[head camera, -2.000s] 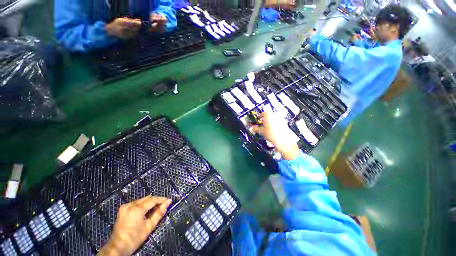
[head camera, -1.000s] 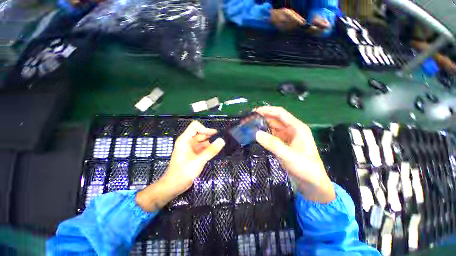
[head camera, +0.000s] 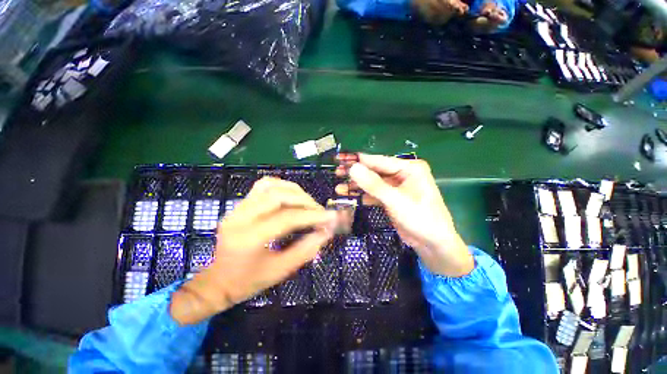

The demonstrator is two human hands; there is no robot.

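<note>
My left hand (head camera: 267,237) is blurred over the black component tray (head camera: 322,274), its fingertips pinched at a small grey-silver piece (head camera: 341,212). My right hand (head camera: 413,201) is just right of it, fingers curled round a small dark part with a reddish edge (head camera: 347,159), mostly hidden by the fingers. Whether the two pieces are joined cannot be told. Key mats (head camera: 175,215) with pale key grids lie in the tray's left pockets, more along its near edge. Other pockets show a textured bottom.
Two pale display modules (head camera: 230,139) (head camera: 314,145) lie behind the tray on the green bench. A phone part (head camera: 455,117) and several dark units lie farther right. A right-hand tray (head camera: 519,245) holds long white pieces. Black trays (head camera: 69,256) are at left, a plastic bag (head camera: 241,36) behind. A co-worker's hands (head camera: 490,14) show.
My right hand has come back from the right-hand tray to the main tray. The bluish face of the dark unit no longer shows. My left hand has moved right and closer to my right hand.
</note>
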